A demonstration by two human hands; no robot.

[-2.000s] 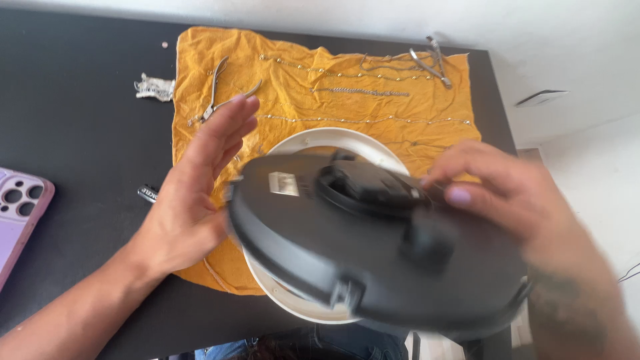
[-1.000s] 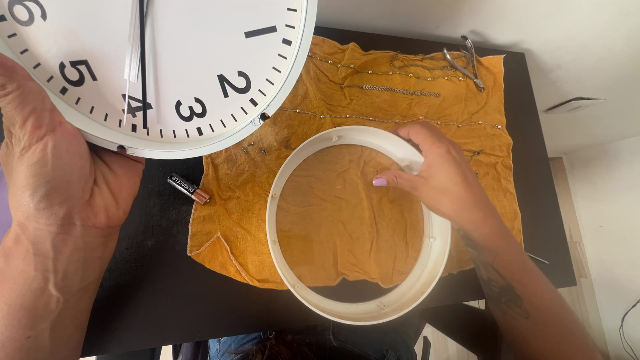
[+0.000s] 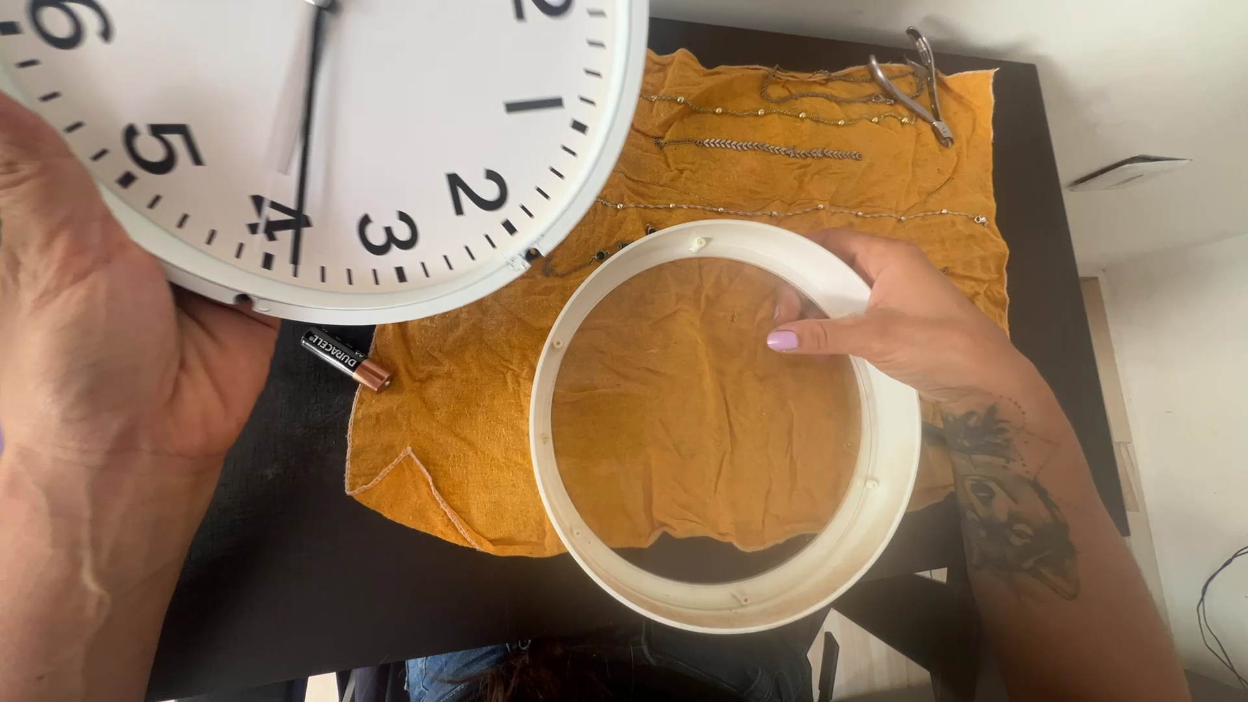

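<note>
My left hand [image 3: 107, 322] holds a white clock face with its rim [image 3: 468, 127], numbers toward me, raised at the upper left and partly out of view. The fingers are behind it. My right hand [image 3: 877, 312] grips the upper right edge of a round white plastic clock frame [image 3: 887, 546] with a clear cover, its thumb on the cover and fingertips seen through it. The orange cloth and dark table edge show through the cover. A Duracell battery [image 3: 346, 359] lies below the clock face, by the left edge of the orange cloth [image 3: 458, 419].
Metal nippers [image 3: 916, 93] lie at the cloth's top right corner. Beaded chains [image 3: 819, 208] and a chevron-link chain [image 3: 780, 149] stretch across the cloth. The dark table [image 3: 390, 604] ends near a white wall [image 3: 1160, 88] at the right.
Two seconds ago the dark back of the clock faced up between my hands, above the white frame. Now the clock face shows in my left hand at the upper left, and my right hand has taken hold of the frame.
</note>
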